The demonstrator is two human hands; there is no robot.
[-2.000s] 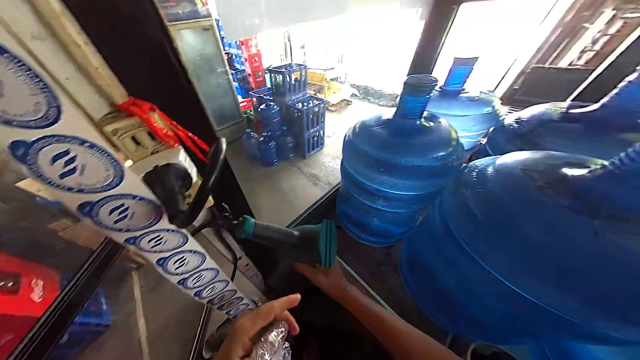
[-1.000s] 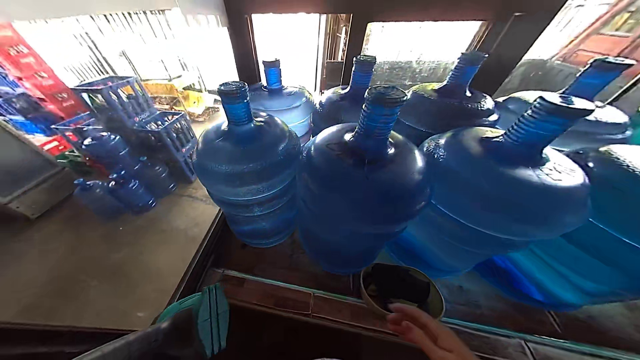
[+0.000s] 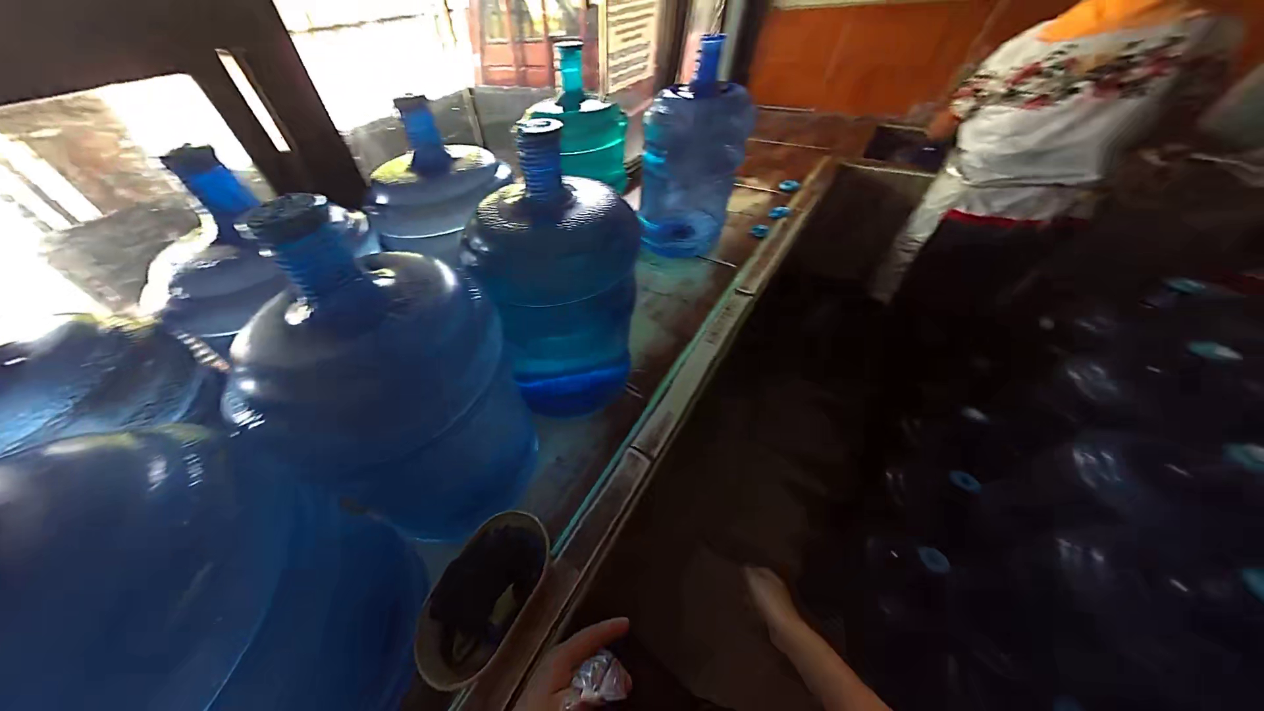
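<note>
My left hand (image 3: pixel 568 667) is at the bottom middle, closed on a crumpled piece of clear plastic film (image 3: pixel 600 677), with one finger extended. A round tub (image 3: pixel 430 632) with dark contents stands just left of it on the tiled ledge (image 3: pixel 632 395). To the right, my right hand (image 3: pixel 770 597) hangs over the dark area beyond the ledge's edge. Its fingers are dim and nothing is seen in them. Large blue water jugs with capped necks stand on the ledge, the nearest upright one (image 3: pixel 375 365) behind the tub and another (image 3: pixel 553 296) farther along.
A green jug (image 3: pixel 583 138) and a pale blue jug (image 3: pixel 696 158) stand at the ledge's far end, near several small blue caps (image 3: pixel 780 212). A person (image 3: pixel 1057 128) in a patterned white shirt stands at upper right. Several jugs with blue caps (image 3: pixel 933 560) fill the dark right side.
The view has swung far to the right. The green-and-black tool seen at my right hand two seconds ago is out of view. The person and the capped jugs have come into view.
</note>
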